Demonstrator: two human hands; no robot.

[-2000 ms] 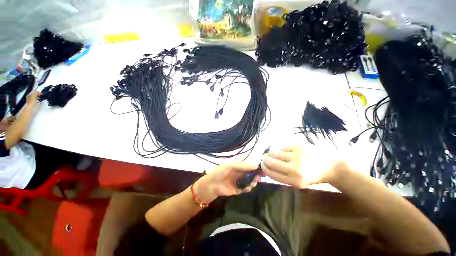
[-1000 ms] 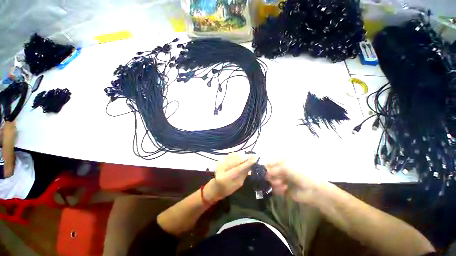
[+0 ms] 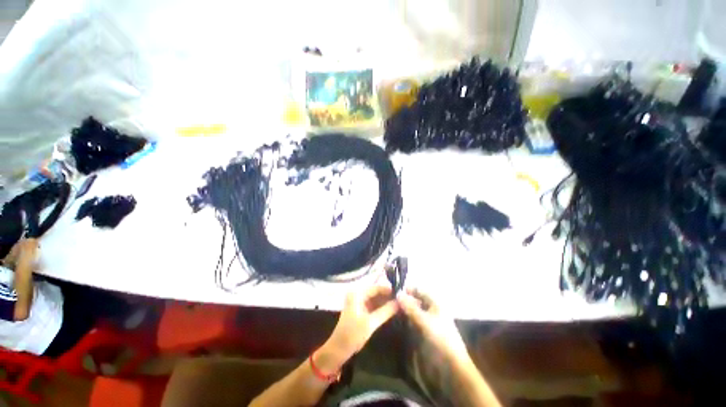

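Note:
A small black cable coil (image 3: 396,274) stands upright between my fingertips at the table's front edge. My left hand (image 3: 368,308) grips its lower part from the left. My right hand (image 3: 423,308) grips it from the right, fingertips beside the left ones. Whether a tie is round the coil cannot be told. A large open ring of loose black cables (image 3: 314,264) lies left of centre, its connectors at its upper left. A small spiky pile of black twist ties (image 3: 481,215) lies right of centre.
A glossy black heap of bundles (image 3: 462,111) stands at the back beside a printed bag (image 3: 341,99). A big black cable mass (image 3: 629,191) hangs over the right edge. Smaller heaps, red stools (image 3: 191,327) and another person's arm are at left.
The view has tilted up and shows more wall. The coil has turned upward and shows above my fingertips. My right hand has come in close beside my left.

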